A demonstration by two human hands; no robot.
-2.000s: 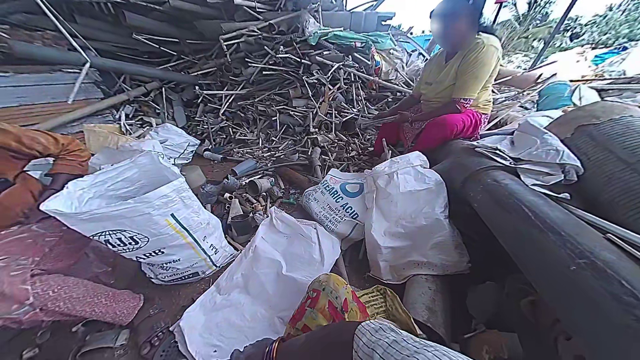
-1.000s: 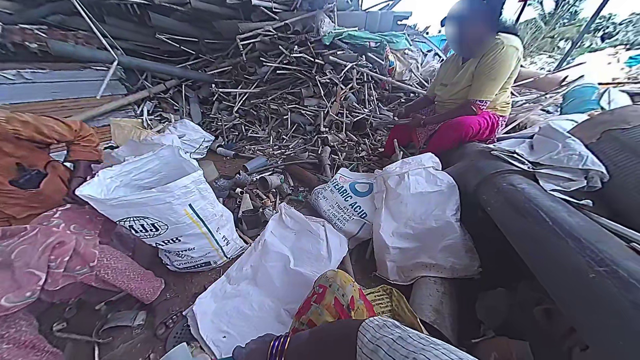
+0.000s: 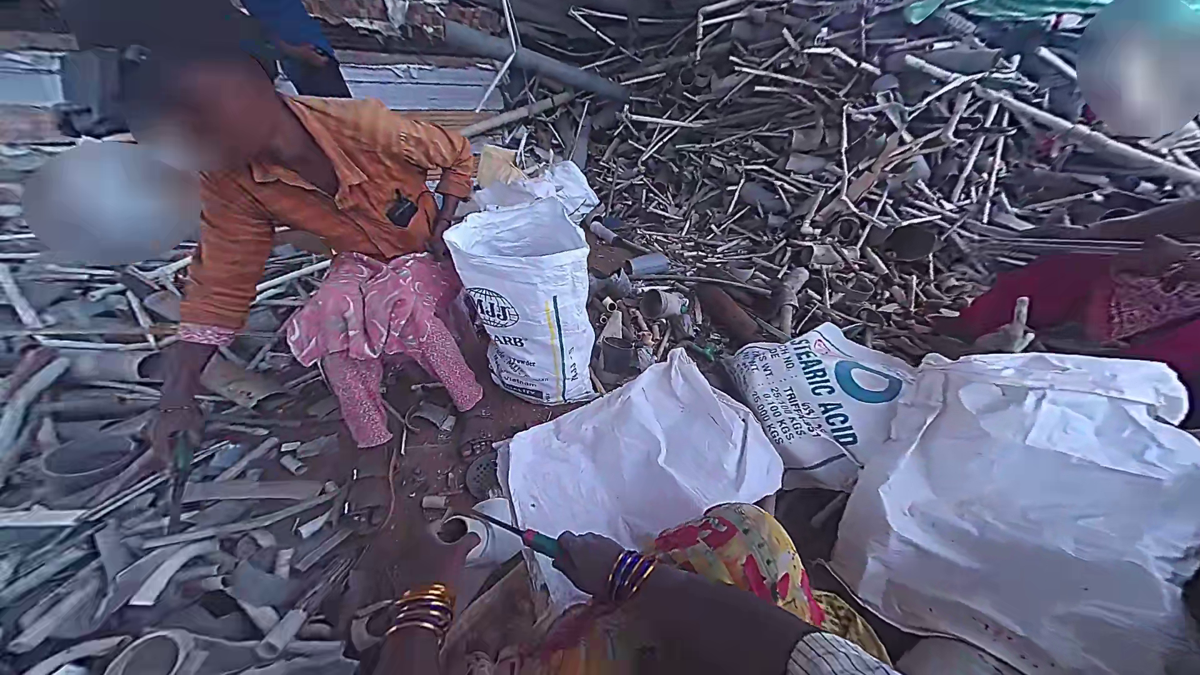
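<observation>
My right hand (image 3: 589, 564) is closed around the green handle of a thin tool (image 3: 536, 542), perhaps a screwdriver; its dark shaft points up and left toward a short white plastic pipe piece (image 3: 489, 539). My left hand (image 3: 422, 553), with gold bangles at the wrist, is at the left end of that pipe piece; its fingers are blurred, and whether they grip it cannot be told. A flattened white woven sack (image 3: 637, 450) lies just beyond my hands. Flowered yellow and red cloth (image 3: 741, 553) covers my lap.
A person in an orange shirt (image 3: 328, 178) crouches at the left by pipe scraps (image 3: 225, 497). An upright white sack (image 3: 539, 309) stands beside them. More sacks (image 3: 1012, 487) lie at the right, with another person's arm beyond. A large heap of pipes (image 3: 750, 187) fills the back.
The view has swung left and down. My left hand, the green-handled tool and the white pipe piece have come into view. The person in orange shows more fully.
</observation>
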